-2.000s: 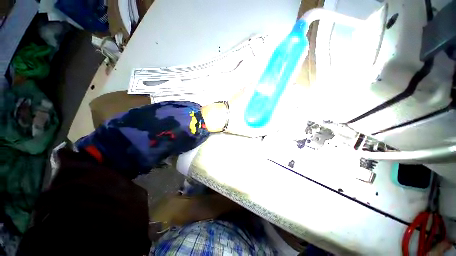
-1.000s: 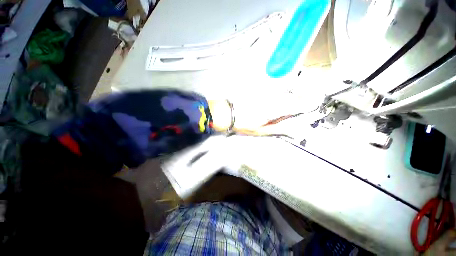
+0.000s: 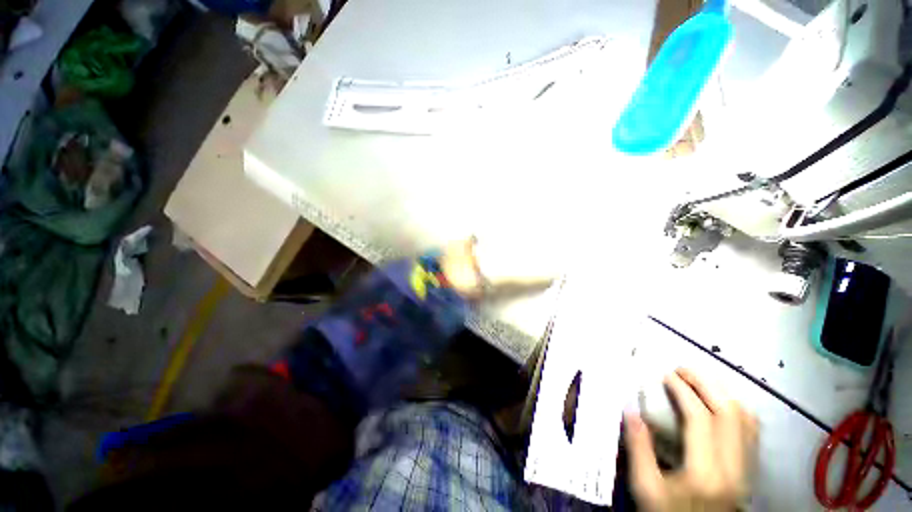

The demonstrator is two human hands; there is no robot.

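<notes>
A pale fabric piece with a dark slit [image 3: 590, 410] hangs over the front edge of the white table, its upper part lost in glare. My left hand [image 3: 470, 270], below a dark patterned sleeve, is blurred and washed out at the table edge; its fingers point toward the piece's upper end, and its grip is unclear. My right hand [image 3: 700, 440] is beside the piece's right edge, fingers apart, with nothing visible held; whether it touches the piece is unclear. A second pale slotted strip [image 3: 385, 108] lies flat at the back left.
The sewing machine's presser foot area [image 3: 705, 230] is at right. A blue plastic object [image 3: 670, 90] is above the work. A teal-edged phone [image 3: 853, 312] and red-handled scissors [image 3: 855, 465] lie at right. Green bags [image 3: 75, 180] are on the floor at left.
My left hand and sleeve have moved down and right relative to the table. The slotted piece has moved from left of my lap to its right. My right hand has come in beside it.
</notes>
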